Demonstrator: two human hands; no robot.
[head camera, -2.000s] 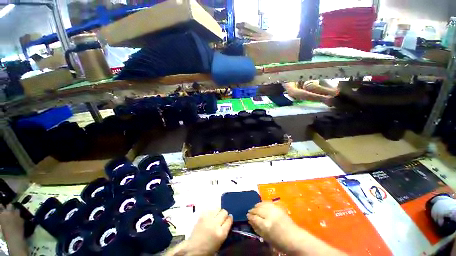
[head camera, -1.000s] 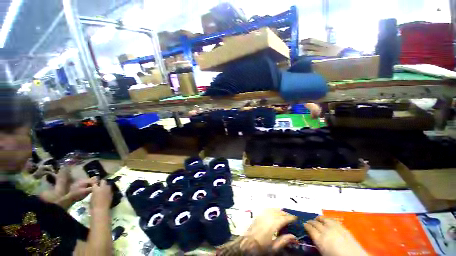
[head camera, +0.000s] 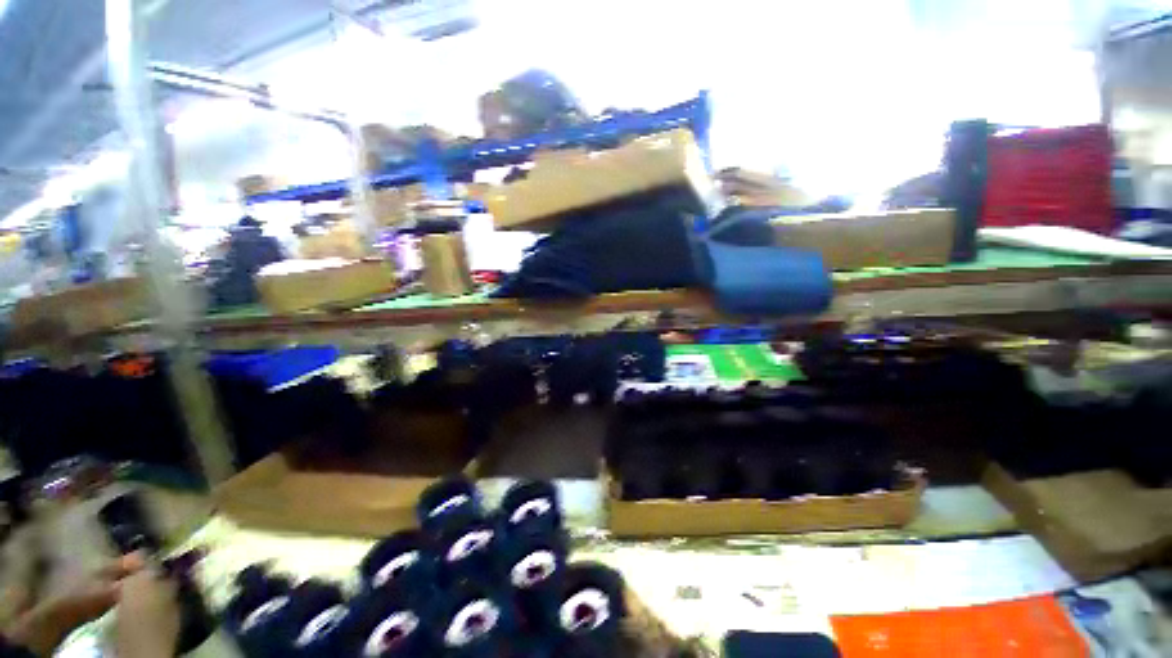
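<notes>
The dark navy pad (head camera: 778, 645) shows at the bottom edge, cut off by it. Black cylindrical units (head camera: 469, 622) stand in a tight cluster left of it, each with a pale ring on its upward end. A blurred brownish patch at the bottom edge, between the cluster and the pad, may be part of my left hand (head camera: 653, 630); its fingers and anything in them are hidden. My right hand is out of the picture.
Cardboard trays stand behind: one full of black units (head camera: 771, 517), one at left (head camera: 321, 499), one at right (head camera: 1092, 514). An orange printed sheet (head camera: 964, 630) lies at lower right. Another person's hands (head camera: 122, 598) hold a dark part at far left. A shelf (head camera: 874, 293) crosses above.
The view has swung left, then tilted up, so the pad and the cylinder cluster sit lower in the picture. My right hand has left the picture and my left hand has almost left it.
</notes>
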